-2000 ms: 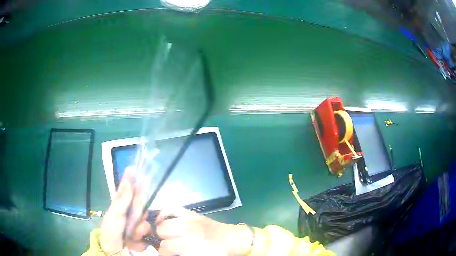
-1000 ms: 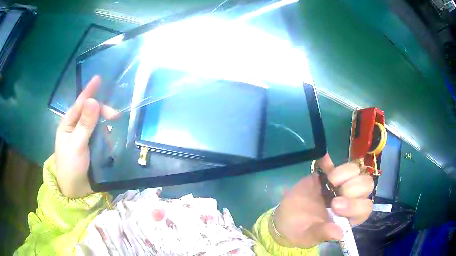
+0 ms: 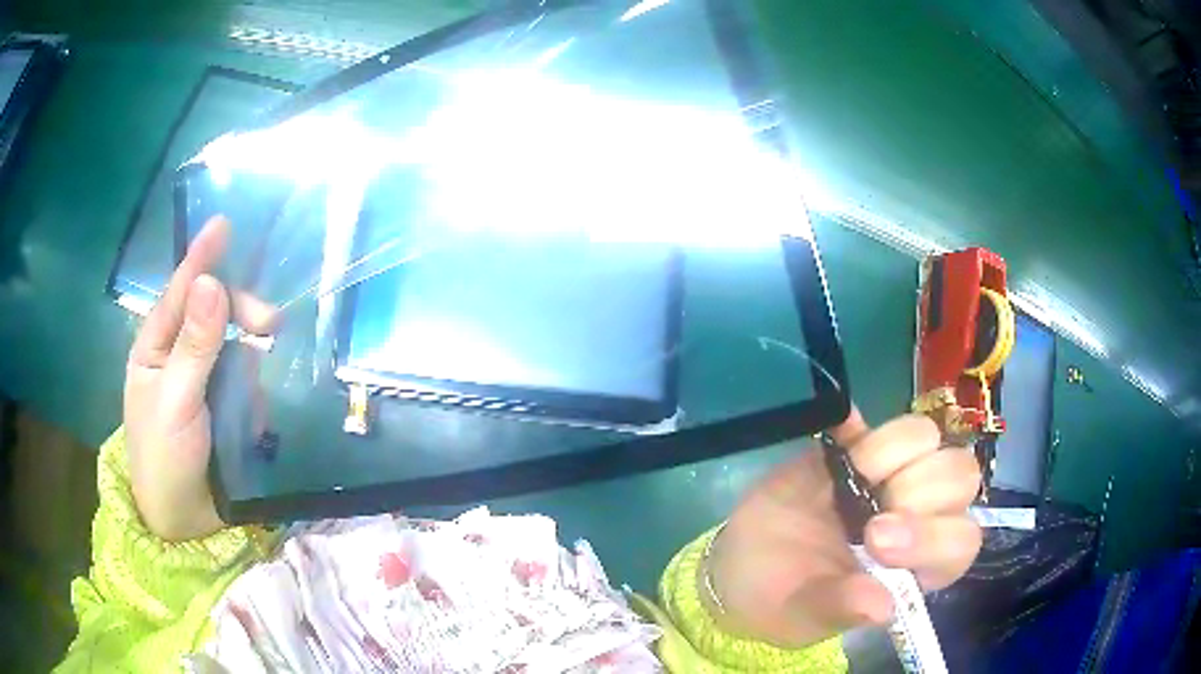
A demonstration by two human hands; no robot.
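Note:
A clear touch panel with a black border [image 3: 553, 477] is raised and tilted over the bench, with strong glare across its upper part. My left hand [image 3: 171, 395] holds its left edge, with some fingers seen at or through the glass. My right hand [image 3: 856, 527] grips its lower right corner. A thin white item [image 3: 906, 612] with a dark part is also in my right hand; I cannot tell what it is. Through the glass I see a grey-blue screen [image 3: 527, 329] lying below and a small orange-gold flex cable [image 3: 357, 411].
Another black-bordered panel [image 3: 136, 257] lies at left, partly behind the raised one. At right are a red tape dispenser [image 3: 956, 323] with yellow tape, a grey-blue screen [image 3: 1025, 421] and a black plastic bag [image 3: 1047, 566]. More dark-edged panels [image 3: 16, 86] show at the upper left.
Since two seconds ago the panel has turned from nearly edge-on to spread wide between my separated hands. Over the last second it has shifted slightly left.

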